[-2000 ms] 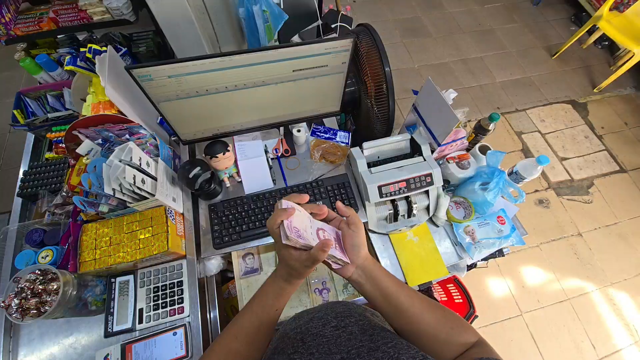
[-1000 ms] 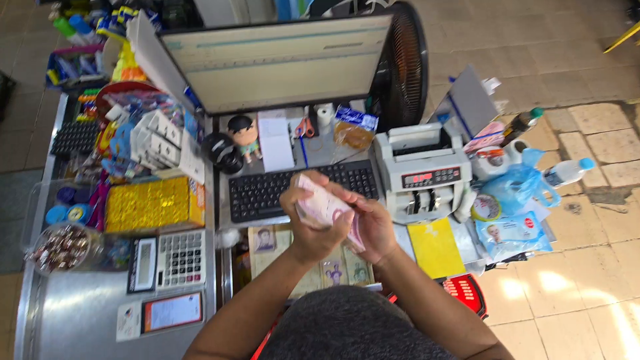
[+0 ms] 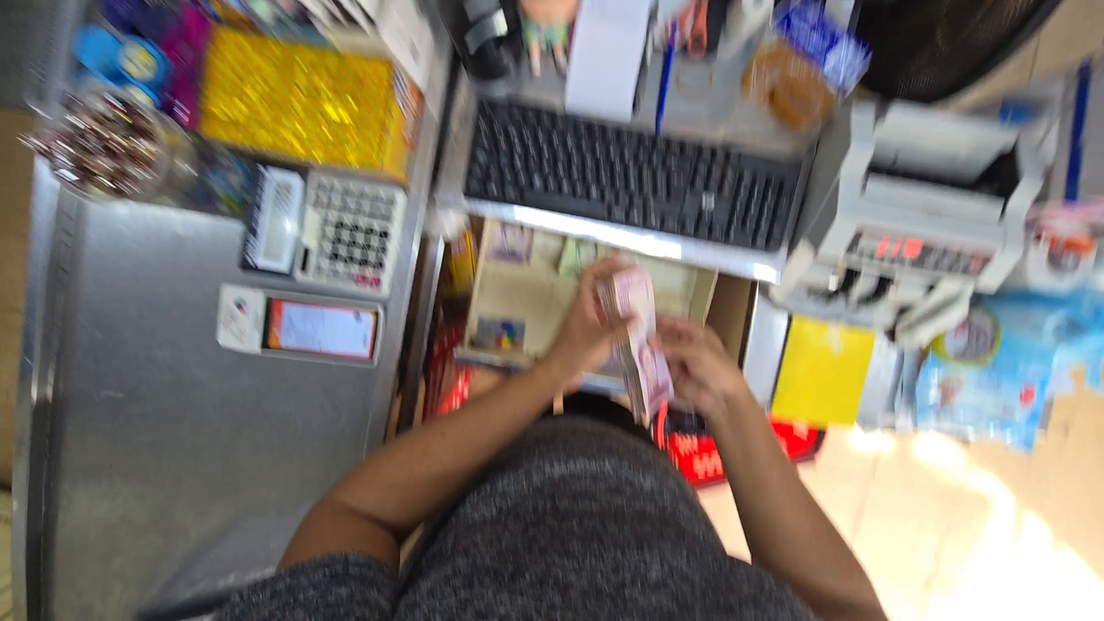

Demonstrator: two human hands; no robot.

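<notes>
A thick stack of pink banknotes [image 3: 640, 341] is held upright on its edge above the open cash drawer [image 3: 539, 289]. My left hand [image 3: 591, 319] grips the stack from its left side, the fingers wrapped behind its upper part. On the right side, my right hand [image 3: 697, 360] has its fingertips at the edge of the notes; blur hides whether they press on it. Inside the drawer lie a few banknotes [image 3: 511, 243] in the far left part. Just beyond the drawer is a black keyboard [image 3: 634, 177].
A banknote counting machine [image 3: 914, 216] stands at the right, with a yellow sheet [image 3: 824, 371] in front. At the left, a calculator [image 3: 332, 228], a phone [image 3: 319, 329], a box of gold-wrapped items [image 3: 297, 99] and a tub of wrapped sweets [image 3: 108, 147] rest on the metal counter.
The view has tipped down strongly, and the monitor is out of it. My hands have moved toward my body with the banknotes, uncovering the keyboard and more of the drawer.
</notes>
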